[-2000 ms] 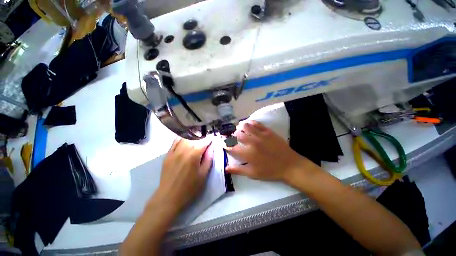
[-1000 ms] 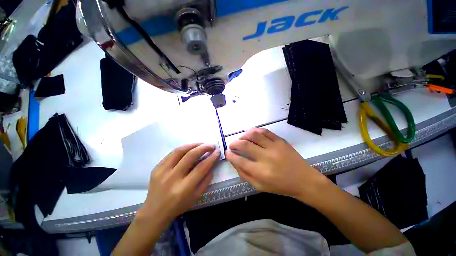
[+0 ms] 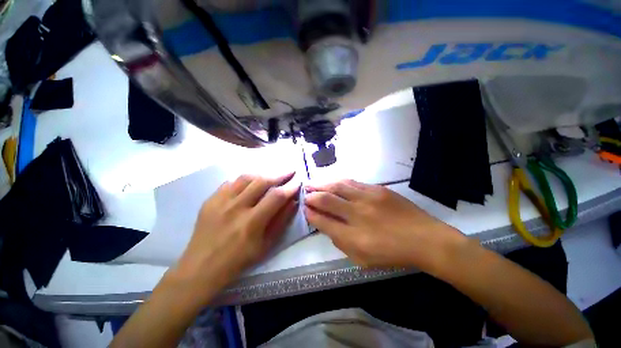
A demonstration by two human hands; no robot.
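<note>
A large cut panel (image 3: 184, 207), pale side up, lies on the machine table in front of the needle area. A narrow dark strip edge (image 3: 306, 163) runs from under the presser foot (image 3: 295, 136) toward my fingertips. My left hand (image 3: 235, 221) holds the panel at the seam with bent fingers. My right hand (image 3: 361, 217) pinches the same seam from the right, its fingertips almost touching the left ones. The needle itself is lost in the bright glare. The white sewing machine head (image 3: 259, 61) with JACK lettering hangs close above.
A black strip stack (image 3: 452, 143) lies right of the needle, scissors (image 3: 534, 197) beyond it. A small black pile (image 3: 150, 117) lies left of the head. A fanned panel bundle (image 3: 51, 197) is at the left table edge. A ruler strip (image 3: 320, 277) lines the front edge.
The view has moved closer to the machine head since a second ago. Both hands stay at the seam, now nearer the presser foot. Less of the dark strip edge shows.
</note>
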